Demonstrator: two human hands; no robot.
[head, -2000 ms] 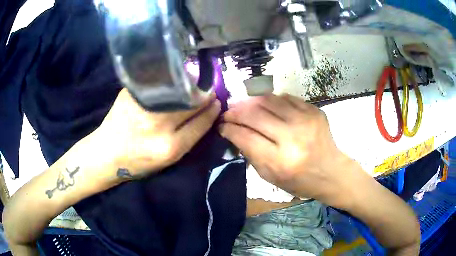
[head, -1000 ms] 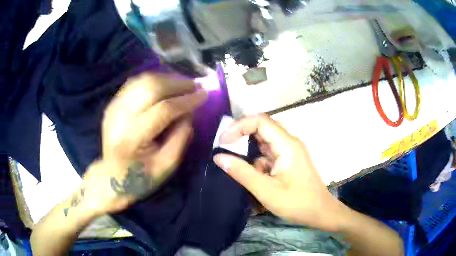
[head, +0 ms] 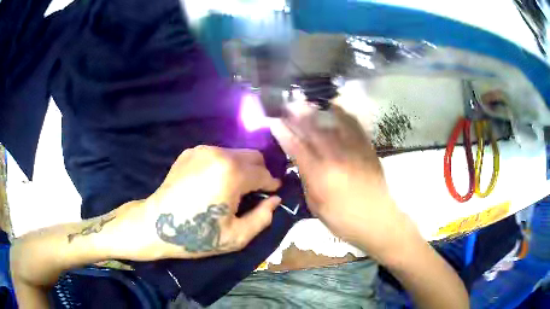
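The dark navy cloth (head: 129, 121) covers the left of the table and runs under the sewing machine head (head: 259, 36). A pink-violet glow lights the cloth below the head. My left hand (head: 220, 199) pinches the cloth edge between thumb and fingers, beside a thin white line. My right hand (head: 338, 163) is blurred, raised with its fingertips close to the needle area; what its fingers touch cannot be told. The needle and presser foot are too blurred to make out.
Snips with red and yellow handles (head: 472, 158) lie on the machine bed at right, near a dark speckled patch (head: 392, 128). A yellow label (head: 473, 219) is on the table edge. Blue crate parts (head: 509, 271) show at lower right, grey-green fabric (head: 313, 288) below.
My left hand has moved down and right to the cloth edge. My right hand has left the white piece and moved up toward the needle area. The machine head appears lower and larger in view.
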